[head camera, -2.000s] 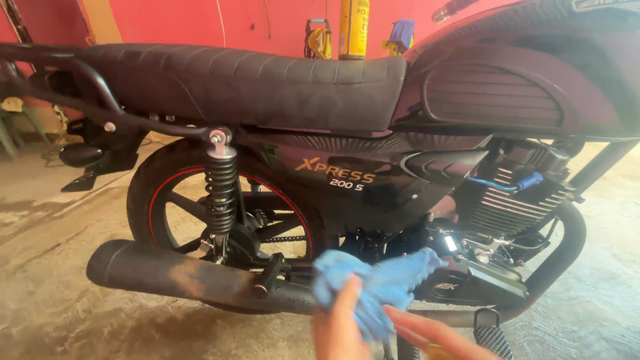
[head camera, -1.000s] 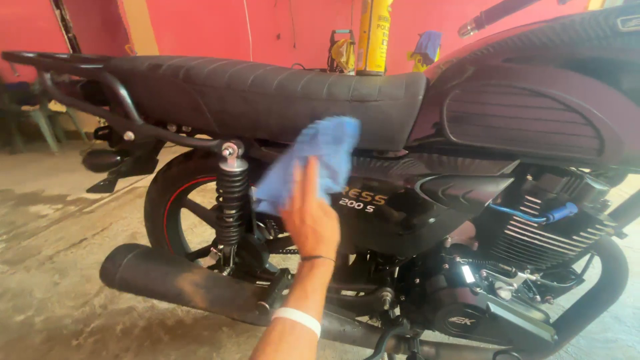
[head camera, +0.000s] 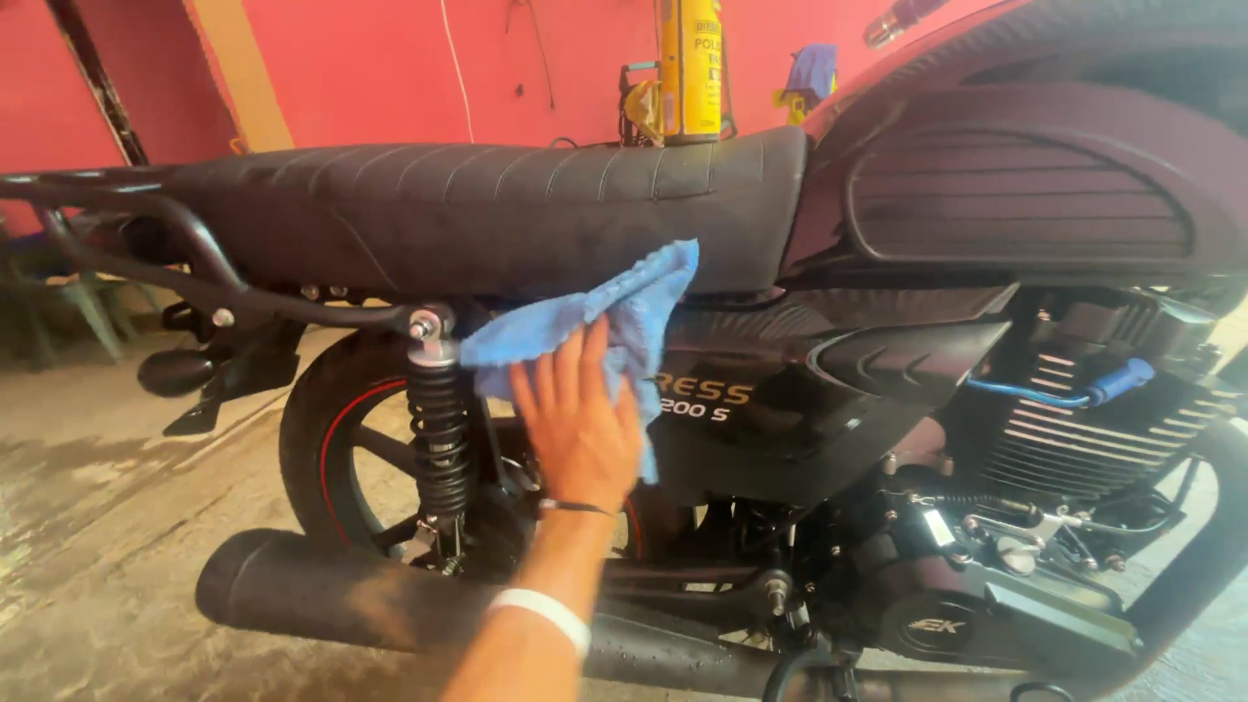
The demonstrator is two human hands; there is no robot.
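Observation:
My left hand [head camera: 583, 429], back toward me and fingers pointing up, presses a blue microfiber cloth [head camera: 624, 302] against the black side panel [head camera: 760, 448] of a motorcycle, just below the seat [head camera: 546, 214]. The cloth bunches around the fingers, and its upper corner laps onto the lower side of the seat. It covers part of the panel's lettering. A dark band and a white band circle the wrist. Left of the hand stands the coiled rear shock absorber [head camera: 439, 439]. My right hand is out of view.
A yellow spray can [head camera: 691, 73] stands behind the seat's front part. The exhaust muffler [head camera: 322, 590] runs low under the forearm. At the right are the finned engine [head camera: 1072, 439] and fuel tank [head camera: 1033, 195]; a rear rack [head camera: 195, 244] is at the left.
Two seconds ago both hands were on the cloth low before the motorcycle. The right hand has left view. The left hand brought the cloth up to the side panel, and the cloth now lies more spread.

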